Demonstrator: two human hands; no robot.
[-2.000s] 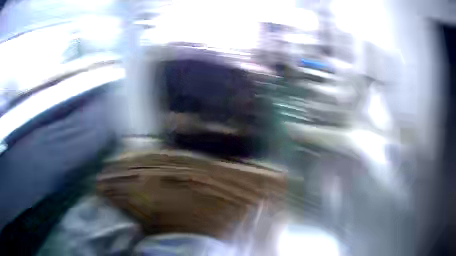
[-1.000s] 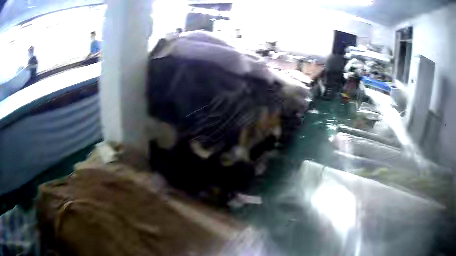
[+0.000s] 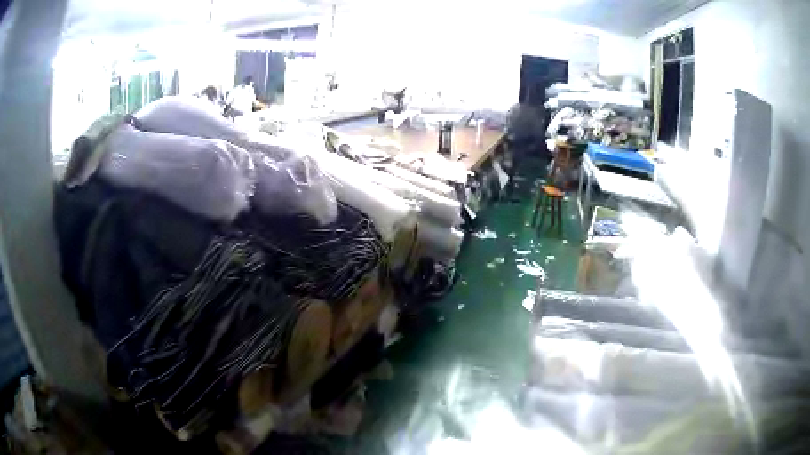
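No hand is in the picture. Nearest in front on the left is a big pile of dark fabric rolls (image 3: 213,311) with many loose ends and round roll ends facing the aisle. Several wrapped white rolls (image 3: 178,173) lie on top of the pile. On the right, near the bottom, more wrapped pale rolls (image 3: 613,366) lie side by side. A bright glare covers part of the right side and the bottom edge.
A green floor aisle (image 3: 484,307) with white scraps runs between the piles. Further on are a stool (image 3: 551,197), a blue-topped machine (image 3: 619,159), a brown table (image 3: 426,140) and stacked rolls (image 3: 599,124). A white pillar (image 3: 35,178) stands at the left edge.
The view has swung right and come closer to the dark rolls. The brown cardboard-like surface at the bottom has left the view. The pillar has shifted to the left edge.
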